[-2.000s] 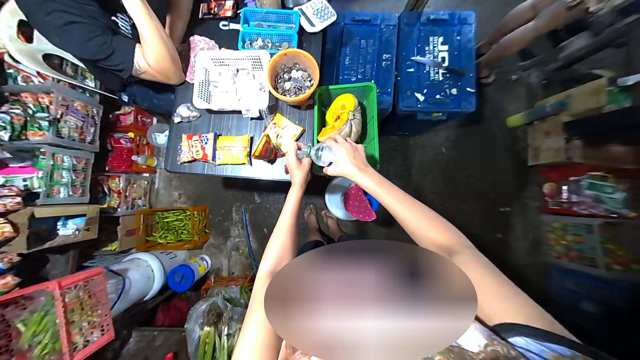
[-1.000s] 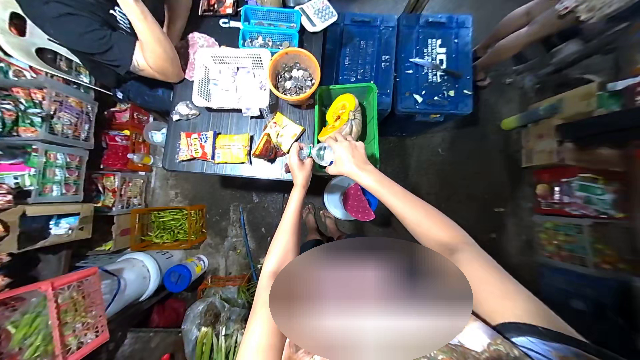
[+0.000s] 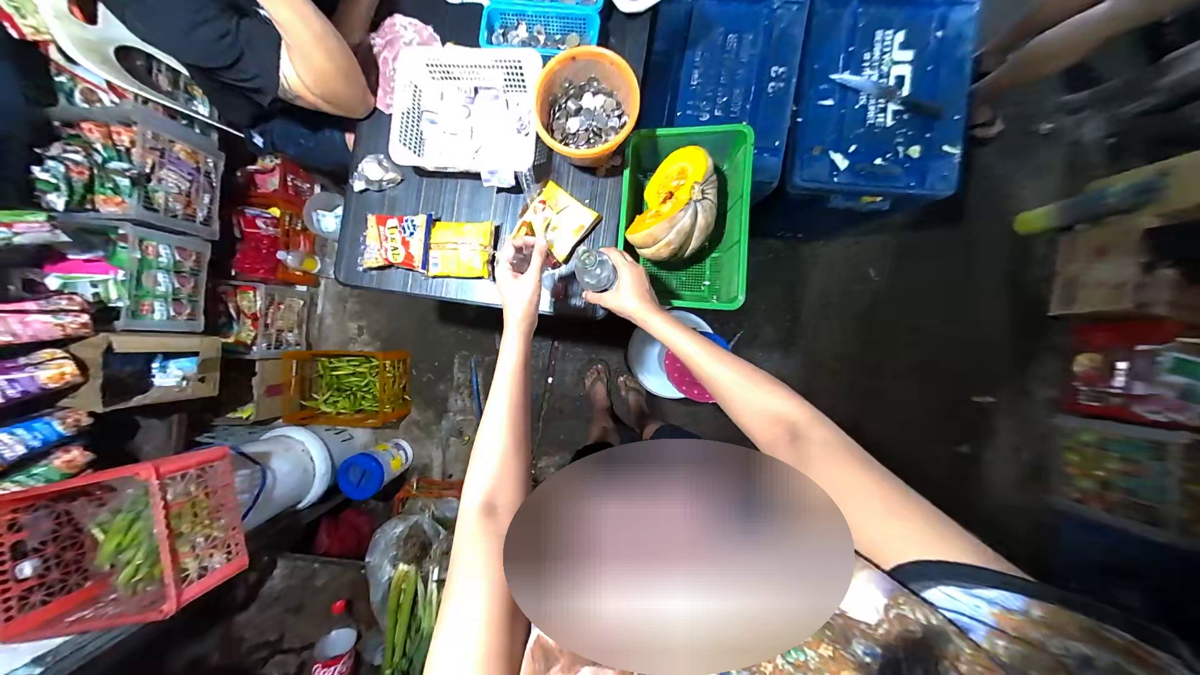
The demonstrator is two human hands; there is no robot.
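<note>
My right hand (image 3: 626, 286) grips a clear bottle (image 3: 594, 269) by its side, over the front edge of the dark table (image 3: 412, 202). To its left, my left hand (image 3: 521, 267) has its fingers bent together near the snack packets; a small clear thing seems to be between them, too unclear to name. Just beyond my hands lies a yellow snack packet (image 3: 562, 220). Another yellow packet (image 3: 461, 249) and a red and white snack packet (image 3: 397, 242) lie farther left. A cut pumpkin (image 3: 677, 208) sits in a green plastic basket (image 3: 741, 225) right of my hands.
An orange tub of coins (image 3: 588, 103) and a white basket (image 3: 408, 103) stand toward the back. A knife (image 3: 881, 94) lies on a blue lidded box (image 3: 886, 131). A person's arm (image 3: 319, 66) rests at the back left. Below the table's edge is a white basin (image 3: 647, 361).
My left hand has moved slightly apart from the bottle, which it was touching or very near in the earlier frames. My right hand still holds the bottle.
</note>
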